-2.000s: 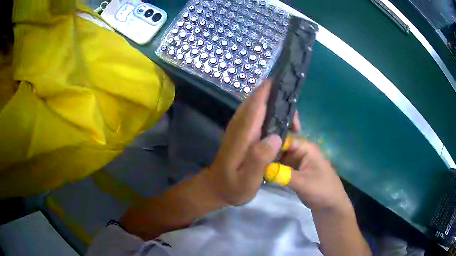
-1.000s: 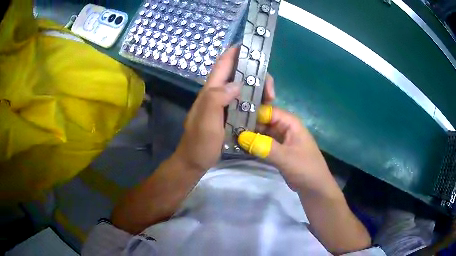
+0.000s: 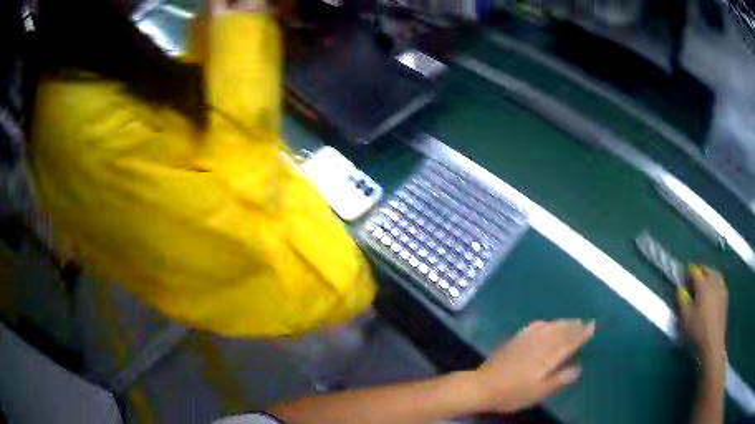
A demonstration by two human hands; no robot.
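The narrow grey bar fixture [image 3: 660, 257] lies slanted beyond the pale strip at the right, blurred. My right hand [image 3: 705, 310], with yellow finger cots on thumb and index finger, is at the bar's near end and grips it there. My left hand [image 3: 534, 364] is over the green bench near its front edge, holding nothing, with thumb and fingers apart. The clear blister tray [image 3: 443, 228] holds many small round silvery components and sits left of my hands. The bar's seats are too blurred to make out.
A white smartphone [image 3: 341, 184] lies left of the tray. A person in a yellow jacket [image 3: 199, 215] sits at the left. A dark flat board [image 3: 360, 87] lies beyond the phone. A second bar [image 3: 691, 207] lies along the far strip at the right. Pale metal strips [image 3: 579, 244] cross the green bench.
The bar has moved from in front of me to the far right with my right hand. My left hand has let go of it. The view has shifted, showing more of the far left.
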